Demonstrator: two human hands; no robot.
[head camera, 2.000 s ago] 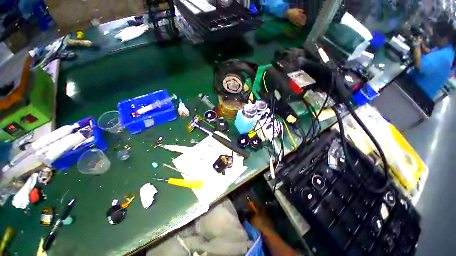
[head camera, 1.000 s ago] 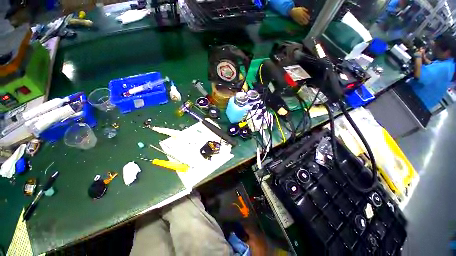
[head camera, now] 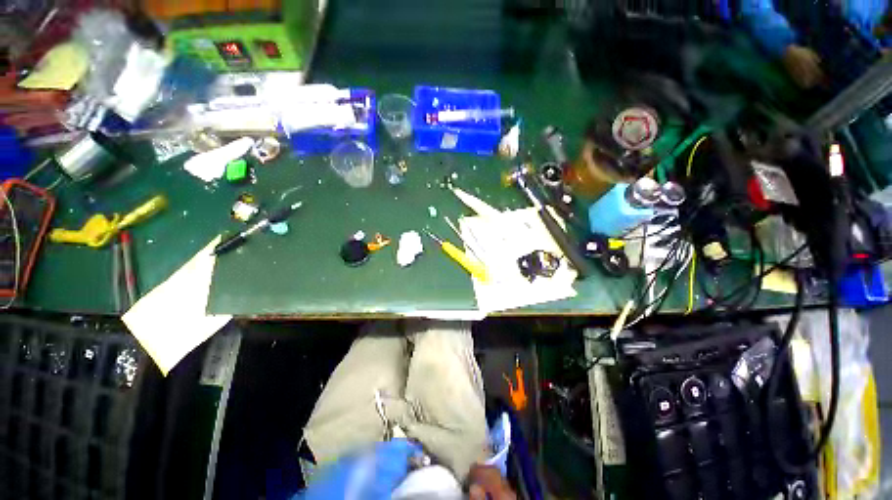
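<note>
My right hand [head camera: 491, 480] is low at the bottom edge, blurred and partly cut off, beside a blue sleeve; its fingers are unclear. I cannot make out my left hand; blue cloth and a white patch show at the bottom centre. A black round display module [head camera: 355, 251] with an orange-gold tail lies on the green bench mat. A crumpled white tissue [head camera: 410, 248] lies just right of it. A slim yellow-handled tool [head camera: 464, 261] lies partly on white paper [head camera: 501, 289]. A dark watch part [head camera: 539, 265] rests on that paper.
Blue bins [head camera: 458, 120] and clear cups stand behind. A hammer [head camera: 557, 229], light-blue bottles [head camera: 620, 210] and cables are right. A black pen-like tool [head camera: 256, 228] and cream paper [head camera: 181, 308] are left. Black trays [head camera: 719, 420] flank my lap below. Another person's hand [head camera: 804, 66] is far right.
The view has swung left and levelled, so bench things appear further right and my lap is central. The orange-framed meter and left tray have come into view. My right hand remains low.
</note>
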